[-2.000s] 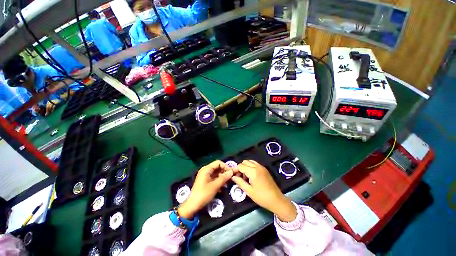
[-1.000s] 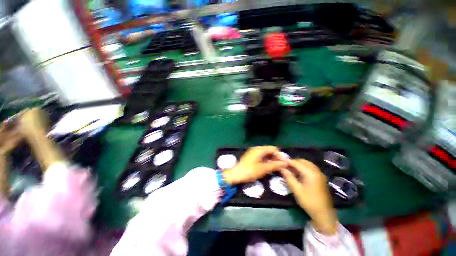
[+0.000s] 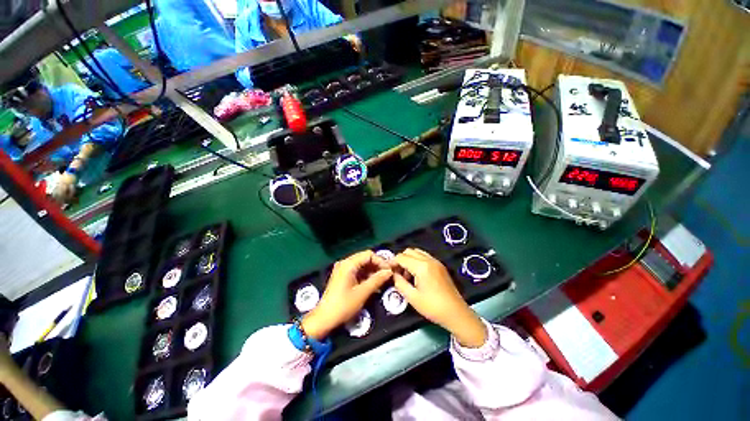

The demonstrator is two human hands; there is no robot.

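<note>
A long black tray (image 3: 428, 316) holds several round watch modules, some white, such as one near my fingers (image 3: 394, 300), and two dark-faced at its right end (image 3: 476, 267). My left hand (image 3: 349, 288) and my right hand (image 3: 428, 288) meet at the fingertips above the tray's middle. A pale disc edge shows just behind the fingertips; whether they grip it is hidden. A blue strap is on my left wrist. Behind the tray, the black test fixture (image 3: 317, 168) with a red handle (image 3: 293, 113) bears a dark module (image 3: 288, 191) and a lit one (image 3: 352, 171).
Left are a filled module tray (image 3: 177, 316) and a black tray (image 3: 131, 230) with one disc visible. Two white power supplies (image 3: 491, 131) (image 3: 599, 152) stand back right. A red case (image 3: 625, 312) lies lower right. A metal frame crosses above; blue-clothed workers sit opposite. Another arm enters lower left.
The view swung left, then back right. My hands stay together over the tray. The lit module's display changed from a small mark to a brighter bluish pattern.
</note>
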